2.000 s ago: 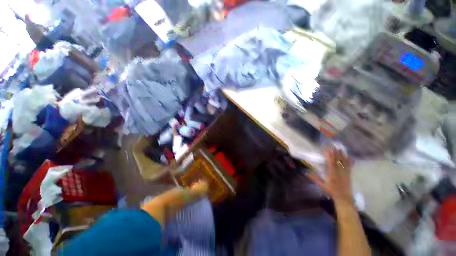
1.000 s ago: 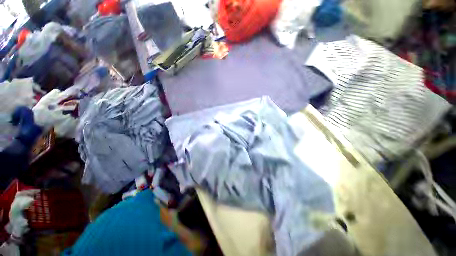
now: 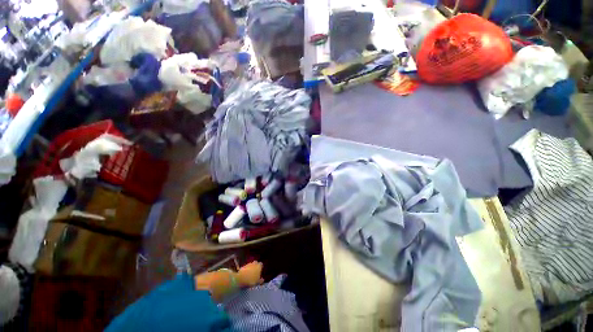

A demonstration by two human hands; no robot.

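Observation:
Grey-blue garment pieces lie crumpled on the cream machine table, with part hanging towards the bottom edge. A second grey-blue heap stands behind a cardboard box of thread cones. My left hand, below a teal sleeve, is low in the picture, over or beside striped cloth, left of the table and away from the garment pieces. It is blurred, and its fingers and any grip cannot be made out. My right hand is not in view.
A grey-covered extension lies behind the table, with a red plastic bag and white cloth at its back. Black-and-white striped cloth is at the right. A red plastic crate and brown boxes stand on the left.
The view has swung left since the last frame, so the box of thread cones shows more fully. The overlock machine and my right hand, seen two seconds ago, are out of view.

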